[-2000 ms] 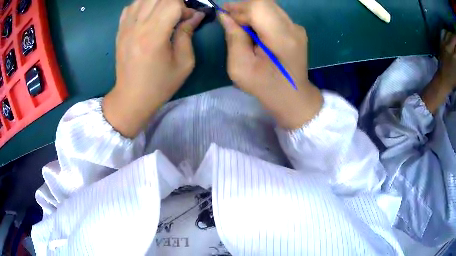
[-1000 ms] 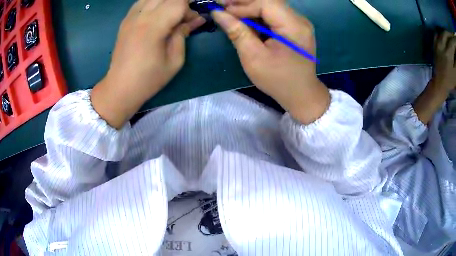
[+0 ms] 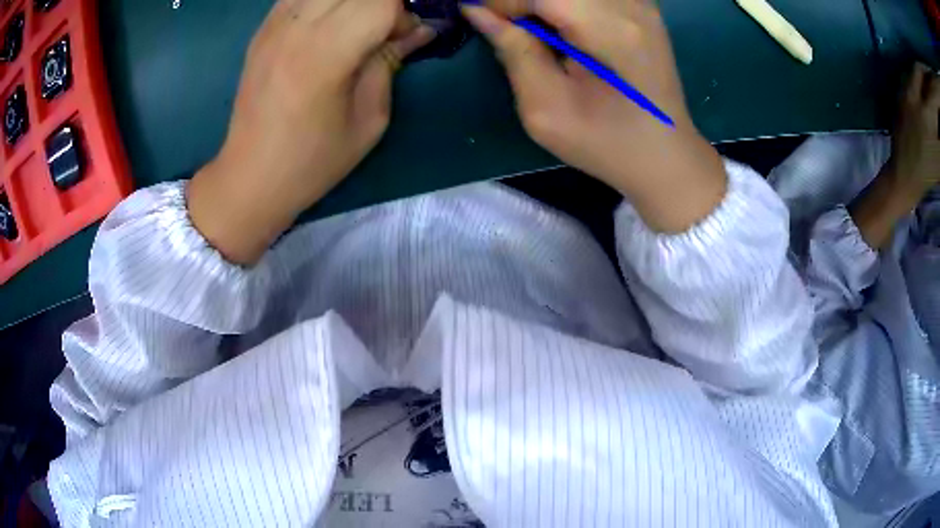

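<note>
My left hand, bare, is at the top of the picture, its fingertips closed on a small black watch case. The case is cut off by the upper edge and partly hidden by the fingers. My right hand, bare, is just right of it and holds a thin blue stick like a pen. The stick slants down to the right across the hand. Its working end is by the watch case; whether it touches cannot be told.
A red-orange parts tray with several black watch pieces stands at the left on the dark green mat. A cream-handled tool lies at the upper right. Another person's hand and striped sleeve are at the right edge.
My right hand has moved to the right, and the blue stick lies flatter than two seconds ago. The watch case stays in my left fingertips, nearer the top edge.
</note>
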